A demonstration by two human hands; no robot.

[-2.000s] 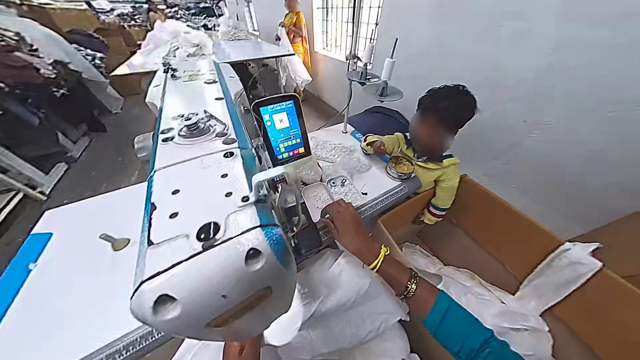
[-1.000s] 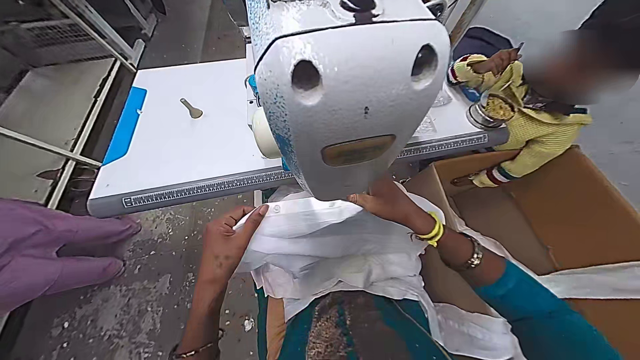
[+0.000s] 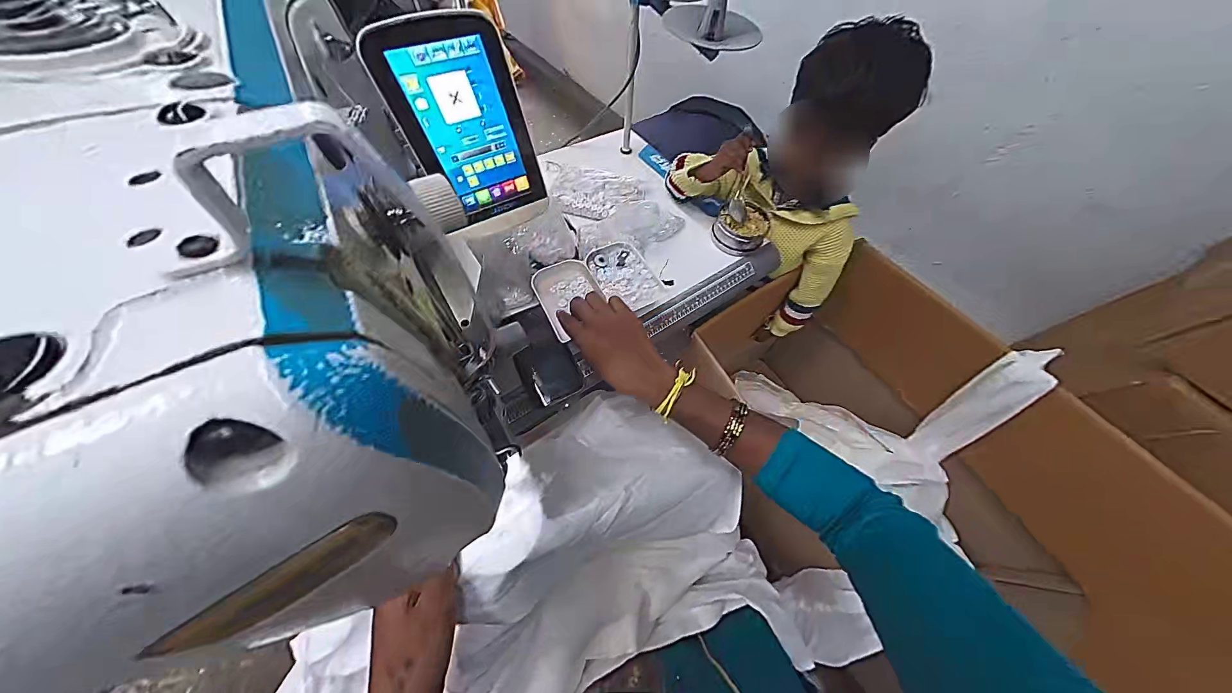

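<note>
My right hand (image 3: 616, 346) reaches over the front edge of the sewing table, its fingertips at a small white tray (image 3: 558, 289) of small pale pieces, perhaps buttons. Whether it pinches a piece cannot be seen. A second tray (image 3: 624, 274) of small pieces stands beside it. Only the wrist and forearm of my left hand show at the bottom; the hand itself is hidden behind the white head of the industrial sewing machine (image 3: 318, 500). White cloth (image 3: 626, 510) hangs from under the machine head over my lap.
A lit control screen (image 3: 462, 115) stands behind the machine. Plastic bags (image 3: 602, 197) lie on the table. At its right end a person in a yellow sweater (image 3: 818, 250) holds a spoon over a metal bowl (image 3: 739, 231). A cardboard box (image 3: 924, 298) holding white cloth stands at the right.
My right hand has left the white cloth, which it held one second ago, and moved to the tray. My left hand has gone out of sight behind the machine head. The view has swung.
</note>
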